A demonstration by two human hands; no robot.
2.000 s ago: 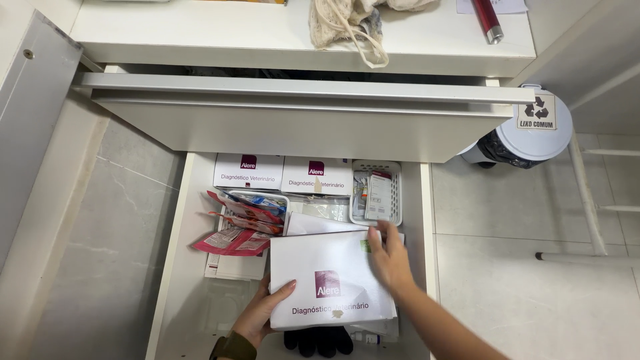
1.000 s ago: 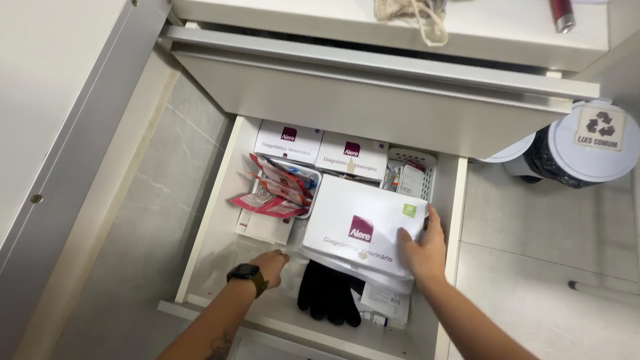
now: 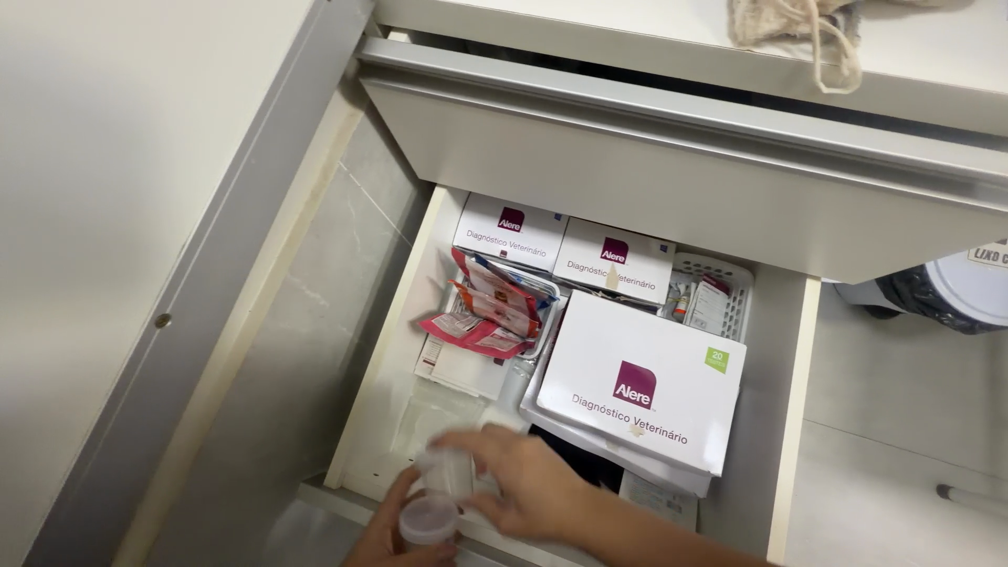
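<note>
Near the front of the open drawer, my left hand (image 3: 402, 524) is closed around a small lidded plastic cup (image 3: 428, 520). Just above it, my right hand (image 3: 524, 480) grips a second translucent plastic container (image 3: 447, 472), blurred by motion. To the right of my hands a large white Alere box (image 3: 642, 382) lies on other flat white packs. A black glove (image 3: 579, 457) shows partly from beneath them. Red and orange foil pouches (image 3: 496, 311) stand in a white basket at the drawer's left side.
Two white boxes (image 3: 512, 230) are at the drawer's back, beside a perforated basket (image 3: 736, 295) of small packages. An upper drawer front (image 3: 598, 157) overhangs the back. The lower drawer's right wall (image 3: 791, 417) rises beside the large box. A lidded bin (image 3: 972, 283) stands at right.
My right hand has left the large white box and moved left to my other hand. Both hands now hold small plastic containers; my left hand was empty one second ago.
</note>
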